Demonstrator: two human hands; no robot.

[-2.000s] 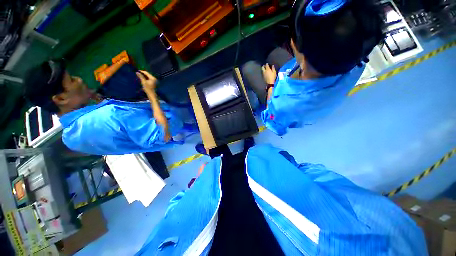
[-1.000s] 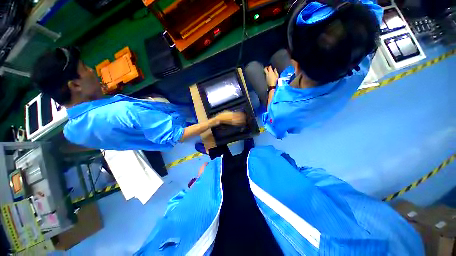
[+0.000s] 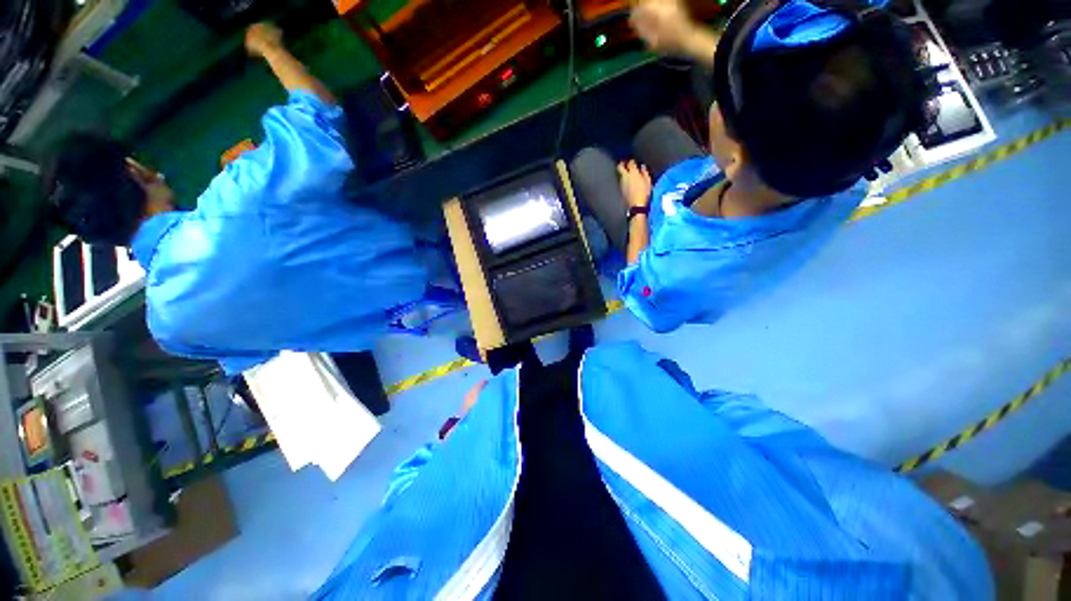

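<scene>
A brown carton (image 3: 471, 272) stands in front of me between two co-workers. A black blister tray (image 3: 487, 252) with two rectangular pockets lies in it. The upper pocket shows a bright, shiny surface (image 3: 517, 221); a dark flat part (image 3: 538, 288) shows in the lower pocket. My left hand (image 3: 475, 397) is barely visible, a small strip of skin with a dark red band at the wrist, beside my blue smock; its fingers are hidden. My right hand is not in view. Neither hand is seen touching the carton.
A co-worker (image 3: 282, 264) is at left and another (image 3: 740, 252) at right. Orange press fixtures (image 3: 470, 59) stand on the green bench. White sheets (image 3: 311, 411) hang at lower left. White trays (image 3: 975, 117) are at upper right. Brown boxes (image 3: 998, 517) are at lower right.
The left co-worker's hand has left the carton and now reaches up over the bench. The right co-worker's one hand is now raised near the orange fixtures. My left hand shows little change.
</scene>
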